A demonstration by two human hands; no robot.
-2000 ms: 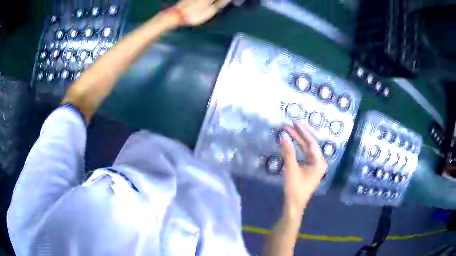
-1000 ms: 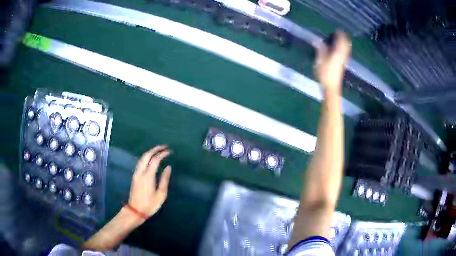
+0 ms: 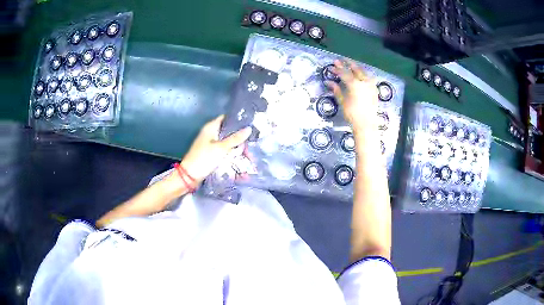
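Note:
My left hand [image 3: 210, 153] grips a flat black four-place holder [image 3: 246, 95], held tilted over the left part of the clear blister tray [image 3: 286, 134]. No round units show seated in the holder. My right hand [image 3: 352, 95] is over the tray's upper right part, its fingertips at a round unit [image 3: 330, 72]. Whether the fingers grip that unit is unclear. Other black rings with bright centres, such as one round unit [image 3: 321, 139], sit in the right part of the tray. The left part shows pale empty pockets.
A filled blister tray [image 3: 80, 71] lies at the left, another filled tray [image 3: 451, 158] at the right. A filled holder [image 3: 287, 25] lies beyond the middle tray, another filled holder [image 3: 439, 82] further right. A dark stack of holders [image 3: 426, 30] stands at upper right.
My left hand, empty one second ago, now holds a black holder over the tray. My right hand has come back from the far rail to the tray. The view has tilted down.

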